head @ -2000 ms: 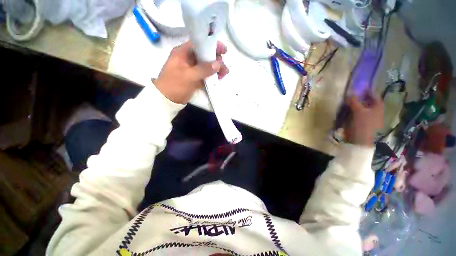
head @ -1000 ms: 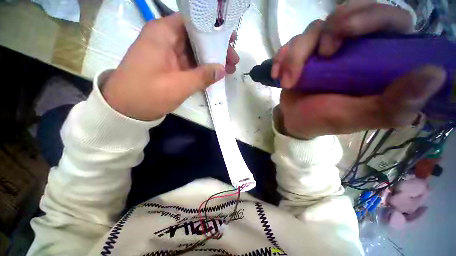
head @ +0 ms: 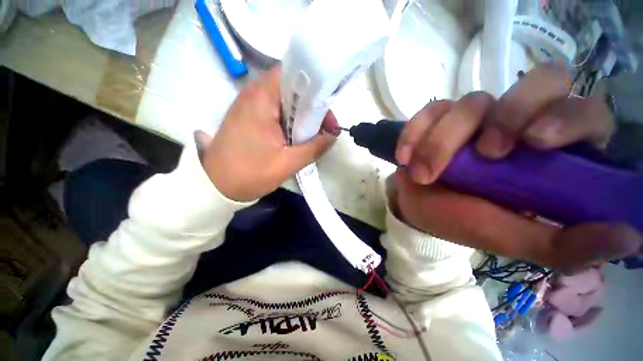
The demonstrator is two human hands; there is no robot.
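My left hand (head: 257, 141) grips a curved white neck fan housing (head: 328, 53) by its middle, the wide end up and the slim arm hanging down towards my lap. Red and dark lead wires (head: 374, 285) trail from the arm's lower end. My right hand (head: 493, 141) is wrapped around the purple electric screwdriver (head: 543, 183), its black nose pointing left. The thin bit's tip is at my left fingertips, beside the housing. Whether it touches a screw cannot be told.
A blue stick-like tool (head: 222, 39) lies on the white sheet (head: 180, 88) at the upper left. Half-built white neck fans (head: 416, 63) lie behind the work. Blue objects (head: 518, 303) and dark cables lie at the lower right.
My right hand has brought the screwdriver from the right side of the bench to the housing, its bit now by my left fingers. The housing has been turned, and wires now hang from its lower end.
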